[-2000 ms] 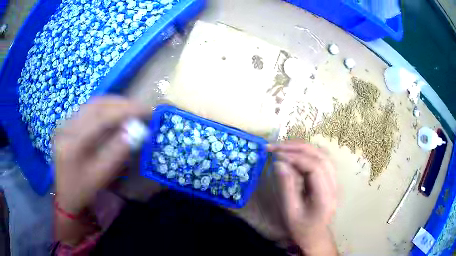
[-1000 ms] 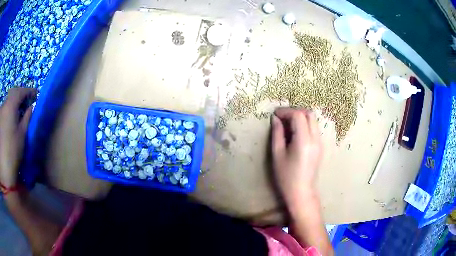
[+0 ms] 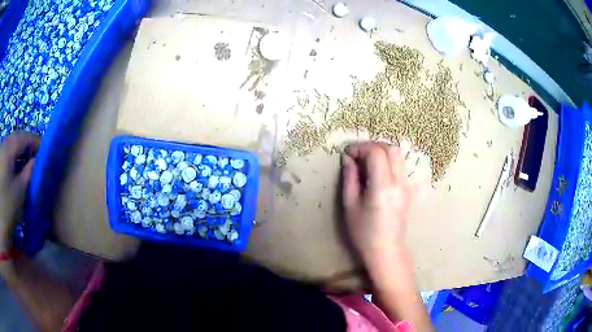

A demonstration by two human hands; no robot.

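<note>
A loose heap of small gold-brown pins (image 3: 406, 104) lies right of centre on the tan bench covering. My right hand (image 3: 376, 188) rests at the heap's lower edge, fingers curled down; whether its fingertips hold a pin cannot be seen. My left hand (image 3: 16, 168) is at the left picture edge, partly cut off, at the rim of the large blue bin (image 3: 83, 84) full of blue-and-white pieces (image 3: 32, 58). What its fingers hold is hidden. A small blue tray (image 3: 252, 194) of similar pieces, some with thin pins showing, sits by my lap.
A cardboard pad (image 3: 175, 87) with dark stains bears a round white disc (image 3: 274, 47). Two pale balls (image 3: 367, 24) lie near the top. At right are white bottles (image 3: 516, 111), a dark red slab (image 3: 533, 149), a slim rod (image 3: 494, 196) and a blue bin (image 3: 563, 201) with a label.
My left hand has gone from beside the small tray, with a whitish piece, to the large bin. My right hand has moved from the tray's right side to the pin heap. The view has shifted.
</note>
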